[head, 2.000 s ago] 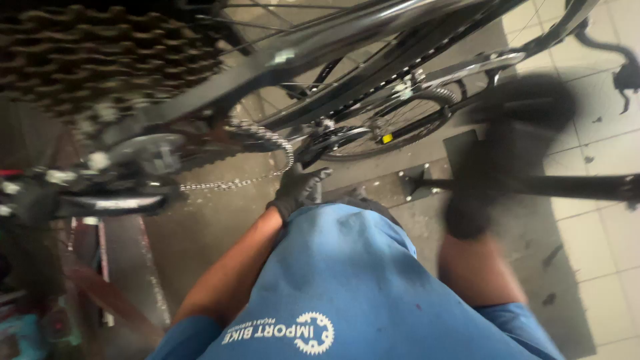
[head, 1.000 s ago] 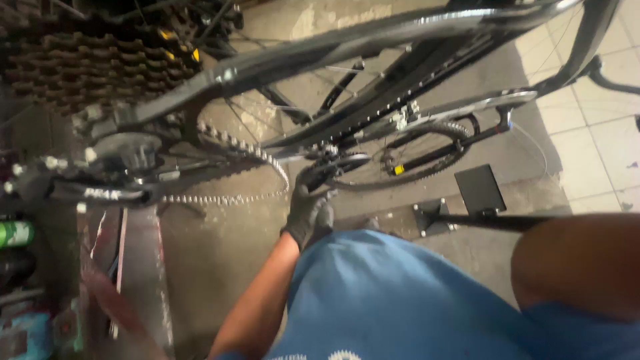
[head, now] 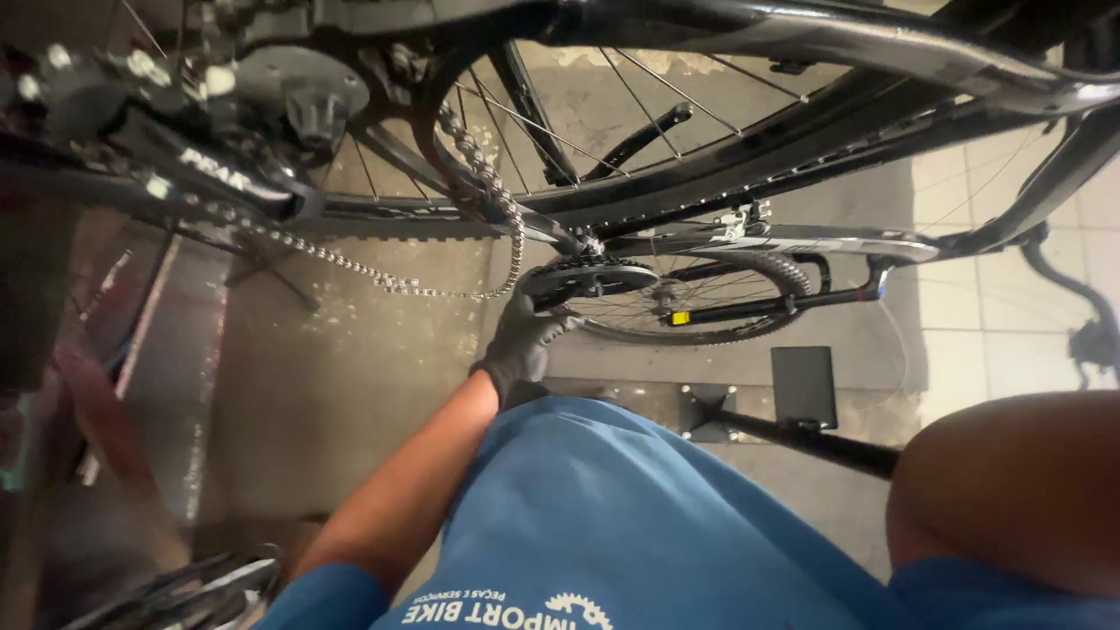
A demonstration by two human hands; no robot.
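My left hand (head: 525,337), in a dark grey glove, is at the crankset (head: 595,278) of a black bicycle, its fingers curled at the near left edge. Part of the grip is hidden. A silver chain (head: 516,229) hangs in a slack loop to the left of that crankset. At the upper left, close to the camera and blurred, is the rear derailleur (head: 219,171). The rear wheel's tire (head: 700,179) runs across the upper middle. My right hand is outside the view; only my right forearm shows at the lower right.
A front wheel (head: 744,332) and a fork leg with a yellow part (head: 681,318) lie beyond the crankset. Right of my torso are a black stand pole (head: 805,442), its metal plate (head: 707,411) and a dark rectangular tray or panel (head: 803,387). Blurred bench-like parts (head: 105,420) stand left.
My right hand, gloved and blurred near the black pole two seconds ago, has left the view. My left hand stays at the crankset. The view has shifted somewhat.
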